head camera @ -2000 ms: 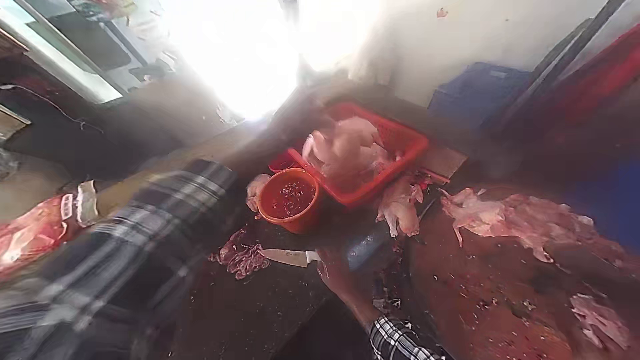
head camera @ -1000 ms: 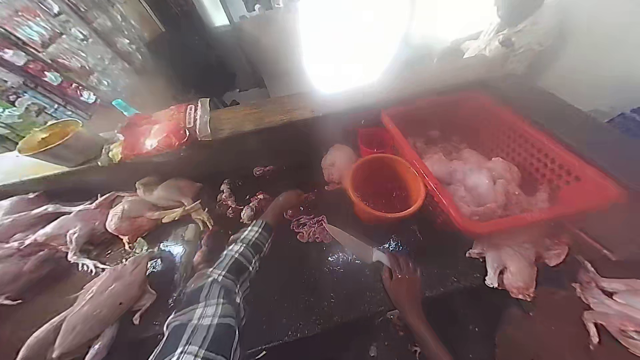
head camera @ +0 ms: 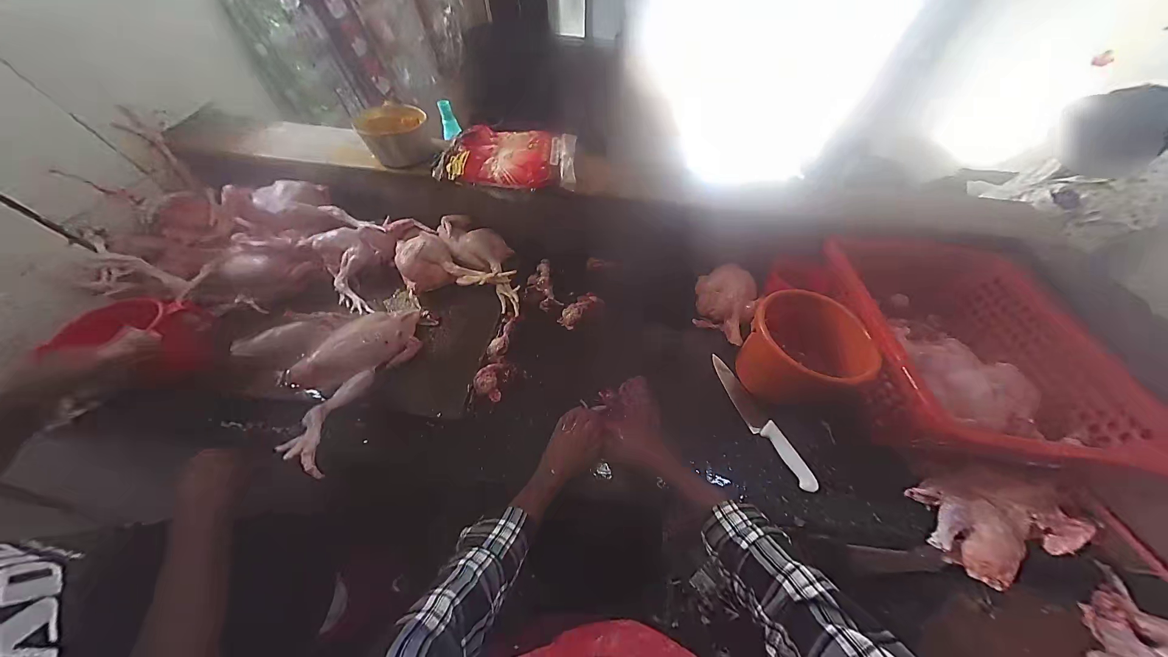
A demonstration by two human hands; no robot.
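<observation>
My left hand (head camera: 577, 440) and my right hand (head camera: 631, 427) meet over the dark wet counter, both closed on reddish giblets (head camera: 613, 398). To their right a knife with a white handle (head camera: 788, 456) lies loose, its blade pointing up and left. Beyond it stands an orange bucket (head camera: 812, 374), beside a pale piece of poultry (head camera: 726, 297). A red perforated crate (head camera: 1049, 319) holds plucked chicken (head camera: 967, 379). Small pieces of offal (head camera: 493, 379) lie left of my hands. Farther left is a plucked chicken carcass (head camera: 351, 351), its foot toward the near side.
More plucked carcasses (head camera: 274, 265) are piled at the back left, near a red bucket (head camera: 100, 328). Another person's arm (head camera: 196, 547) reaches in at lower left. A metal pot (head camera: 392, 132) and a red packet (head camera: 511, 157) sit on the back ledge. Cut chicken (head camera: 995, 529) lies at the right.
My right hand has let go of the knife, which now lies on the counter, and has come together with my left hand at the giblets. The view has swung left.
</observation>
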